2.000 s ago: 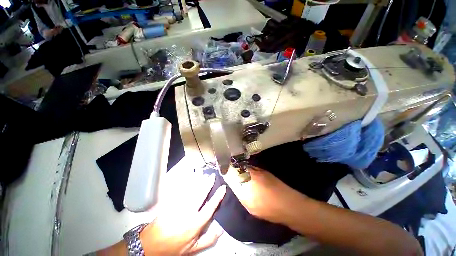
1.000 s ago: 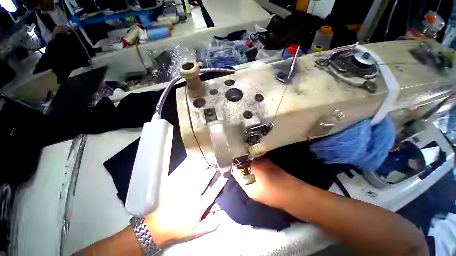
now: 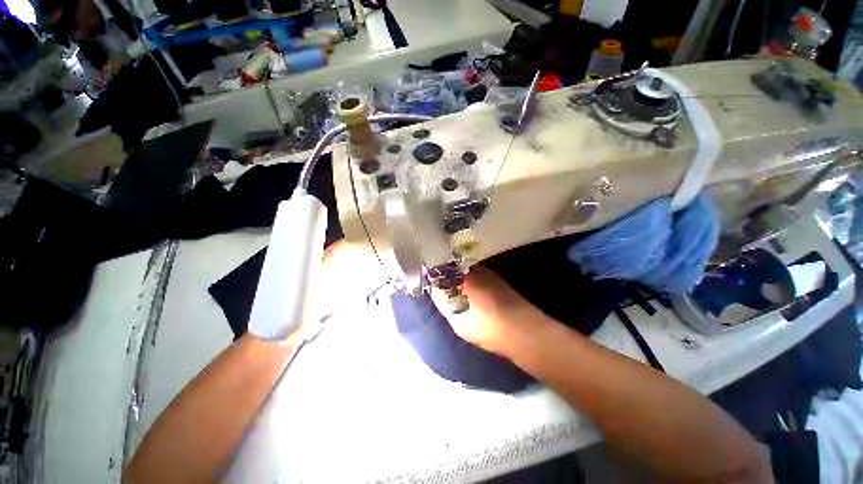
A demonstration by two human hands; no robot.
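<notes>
The dark garment piece [image 3: 473,354] lies under the cream sewing machine's [image 3: 530,189] head, its curved edge toward me. My left hand [image 3: 345,279] is behind and beside the white lamp [image 3: 291,269], washed out by its glare; its fingers cannot be made out. My right hand [image 3: 478,307] rests on the dark cloth at the needle area, its fingers hidden behind the machine head. The presser foot and needle are hidden. Another dark cloth piece [image 3: 237,291] lies left of the lamp.
A blue yarn bundle [image 3: 653,241] hangs from the machine arm by a white band. A round-rimmed dish [image 3: 748,288] with dark bits sits right of the arm. Dark cloth [image 3: 255,198] lies behind the lamp. Thread spools [image 3: 305,59] and a person's hand are at the back left.
My left hand has moved forward and up behind the lamp, and the forearm now reaches further in. My right hand stays by the needle. The camera view has shifted slightly.
</notes>
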